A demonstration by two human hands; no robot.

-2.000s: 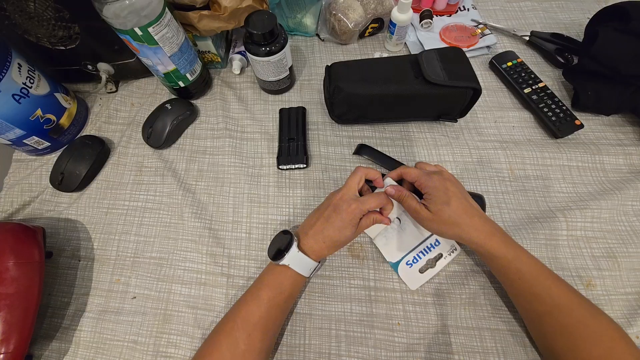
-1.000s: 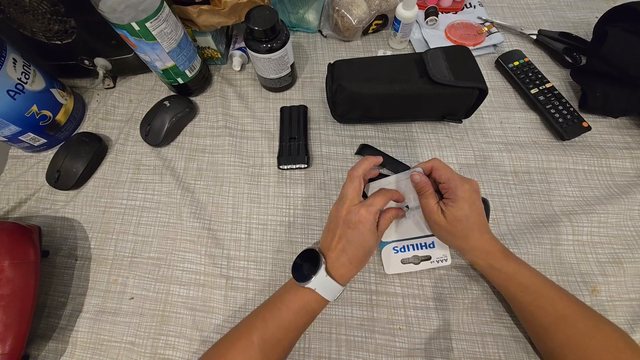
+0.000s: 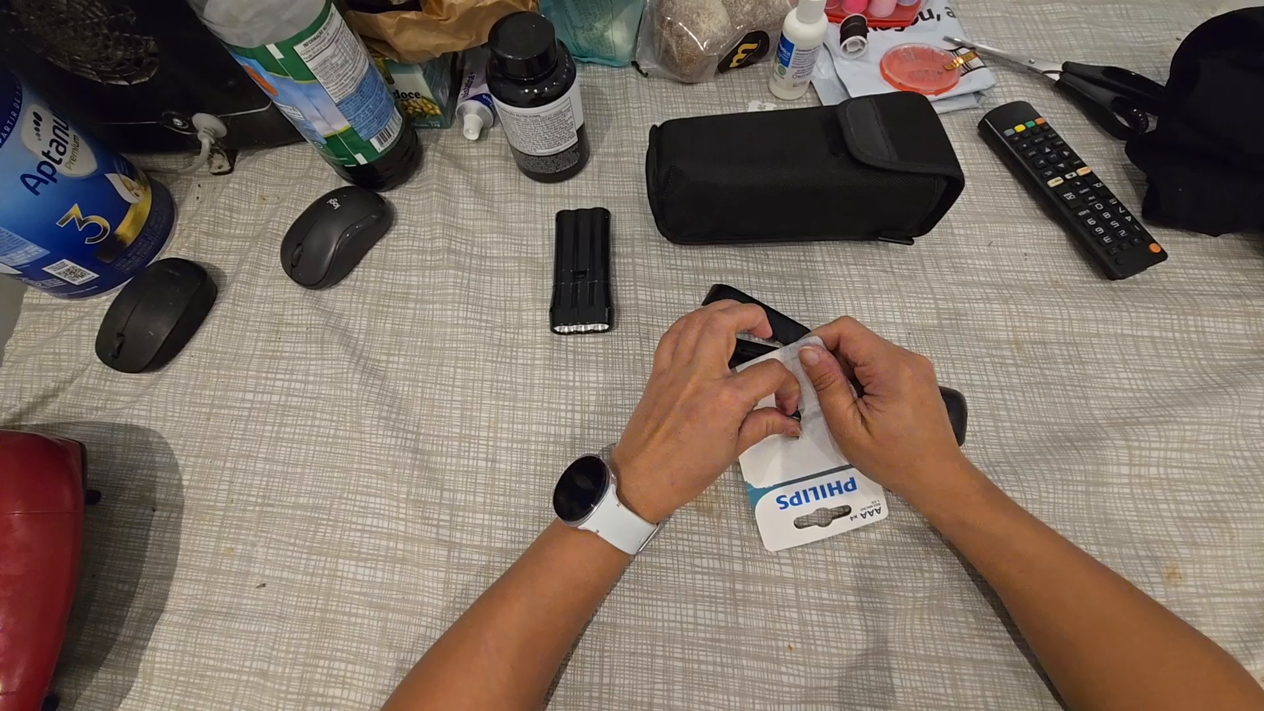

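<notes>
My right hand (image 3: 884,405) grips a white Philips AAA battery card pack (image 3: 815,504) by its upper edge, thumb on top. My left hand (image 3: 706,400), with a smartwatch (image 3: 585,491) on the wrist, has thumb and index finger pinched at the card; a small dark end shows between the fingertips, perhaps a battery, mostly hidden. Behind the hands lies a black object (image 3: 760,311), long and slim, partly covered; a dark rounded end (image 3: 954,415) shows right of my right hand. Above and left of them a black flashlight (image 3: 582,272) lies on the tablecloth.
A black fabric case (image 3: 800,173) lies beyond the hands, a remote control (image 3: 1071,188) and scissors (image 3: 1096,89) to its right. Two computer mice (image 3: 336,237), a blue tin (image 3: 74,197), a large bottle (image 3: 321,89) and a dark jar (image 3: 536,99) stand or lie at left. A red object (image 3: 35,563) is at the left edge.
The card has turned so that its printed end points more toward me than two seconds ago. My left hand's fingers have spread from their earlier bunched pose and moved lower on the card.
</notes>
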